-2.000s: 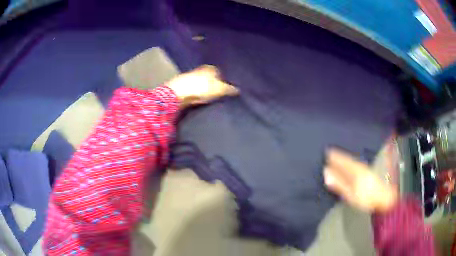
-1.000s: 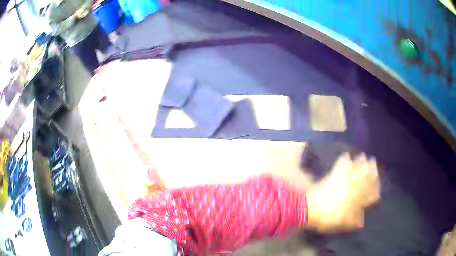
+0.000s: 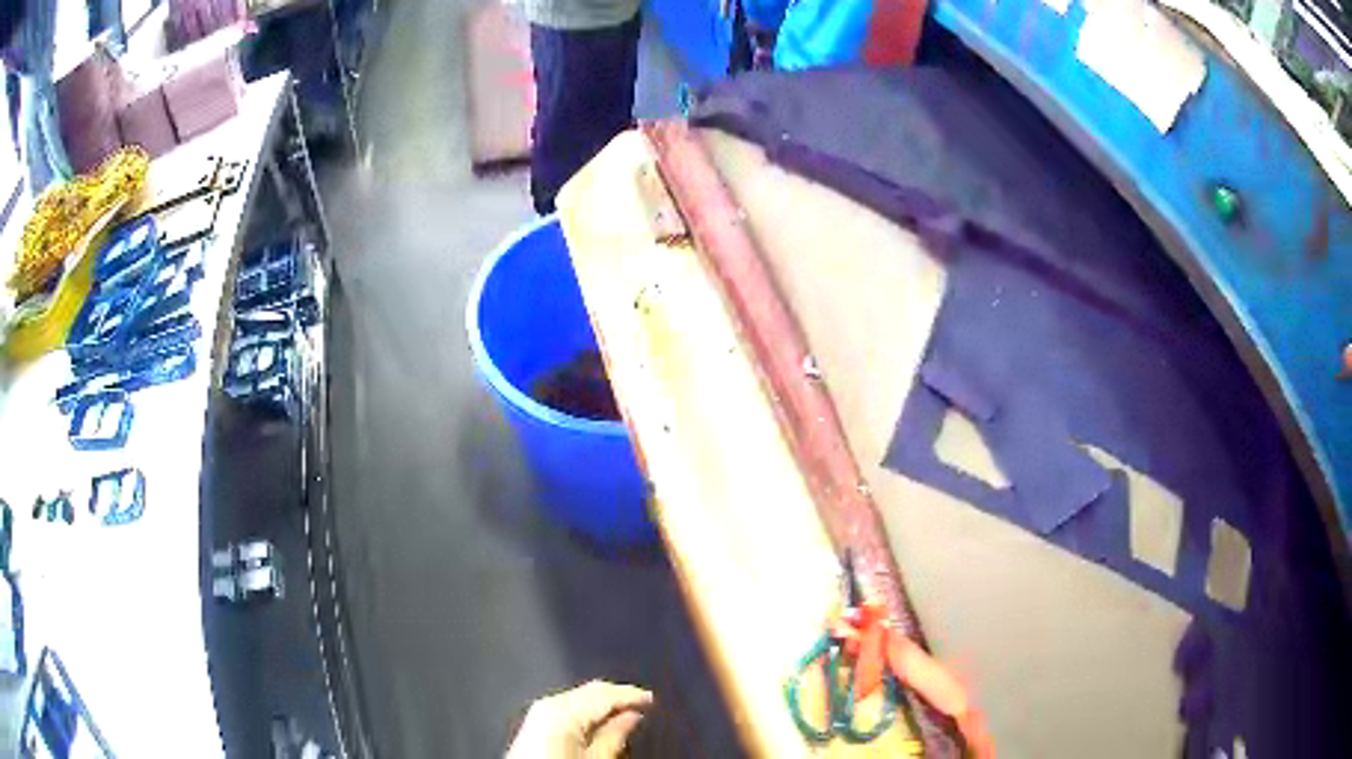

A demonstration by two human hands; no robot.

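Dark purple cloth layers (image 3: 1016,334) lie on the grey-beige sheet of the press bed (image 3: 830,252), with cut-out openings near their front edge and loose cut pieces (image 3: 1050,482) over them. Scissors (image 3: 845,690) with teal loops and an orange-red cloth strip lie on the pale wooden bed edge (image 3: 712,445), by the dark red board edge. My left hand (image 3: 578,724) is at the bottom edge, partly cut off, fingers loosely curled with a gap and nothing visible in it. It is left of the scissors, apart from them. My right hand is out of view.
A blue waste bin (image 3: 556,445) with dark scraps stands left of the bed edge. A white table (image 3: 141,593) with small blue-framed dies (image 3: 104,420) is at left. A person's dark-trousered legs (image 3: 583,97) are beyond the bin. The blue press beam (image 3: 1186,193) curves along the right.
The view has swung left, bringing the bin, bed edge and scissors in. My left hand has left the cloth area and is now low beside the bed edge. My right hand, seen earliest, is out of view.
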